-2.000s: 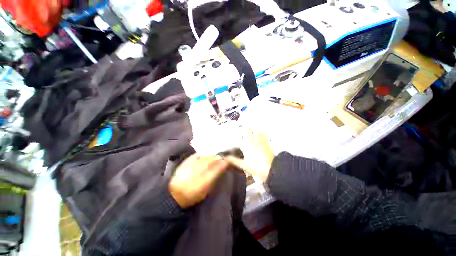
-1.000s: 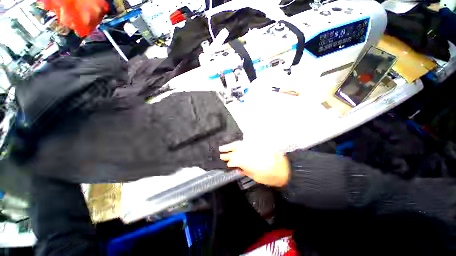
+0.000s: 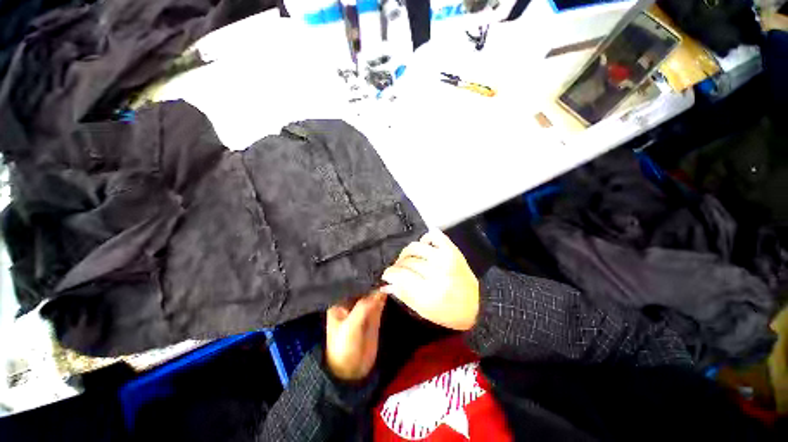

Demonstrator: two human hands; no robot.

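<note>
A dark grey garment piece lies spread on the white table, with raised seams and a welt-like strip near its right end. My right hand pinches its lower right edge at the table's front edge. My left hand is just left of and below it, fingertips at the same cloth edge, partly under the cloth. The needle and presser foot area of the sewing machine stands behind the piece, apart from it. The machine head is cut off by the top edge.
Orange-yellow snips lie right of the needle. A smartphone lies at the table's right. Dark cloth lies at back left. A dark garment heap is below the table at right. A blue frame is below the front edge.
The garment piece is now spread flat nearer the front edge, away from the needle. My left hand has come from the far left to beside my right hand. The view has tilted down.
</note>
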